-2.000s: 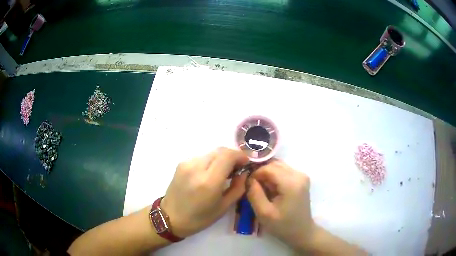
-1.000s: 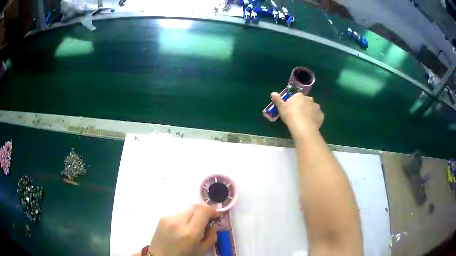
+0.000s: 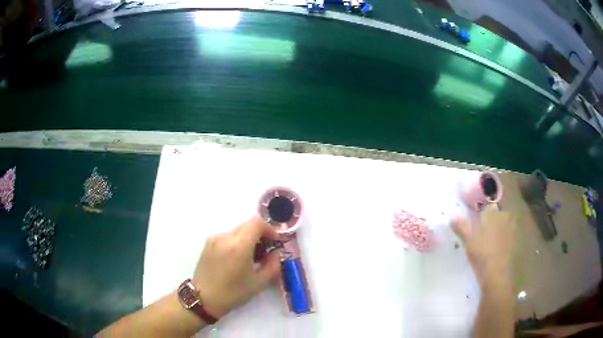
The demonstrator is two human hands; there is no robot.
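A pink fan housing (image 3: 295, 245) with a round cup head, black centre and blue battery (image 3: 295, 285) in its open handle lies on the white sheet (image 3: 357, 290). My left hand (image 3: 236, 264) holds it at the neck, fingers at the small dark and silvery parts there. A second pink fan housing (image 3: 472, 194) is at the sheet's right edge, its head facing up and right. My right hand (image 3: 490, 241) is on its handle, which is mostly hidden under the hand.
Light-pink small parts (image 3: 412, 230) lie between the housings. A grey unit (image 3: 542, 204) lies on the tan board (image 3: 574, 264) at right. Dark-silver (image 3: 38, 236), brownish-grey (image 3: 97, 189) and pink (image 3: 7, 188) piles are on the left bench. The green belt (image 3: 264, 86) runs behind.
My right hand has brought the second housing from the belt to the sheet's right edge. My left hand stays on the first housing. The camera view has shifted.
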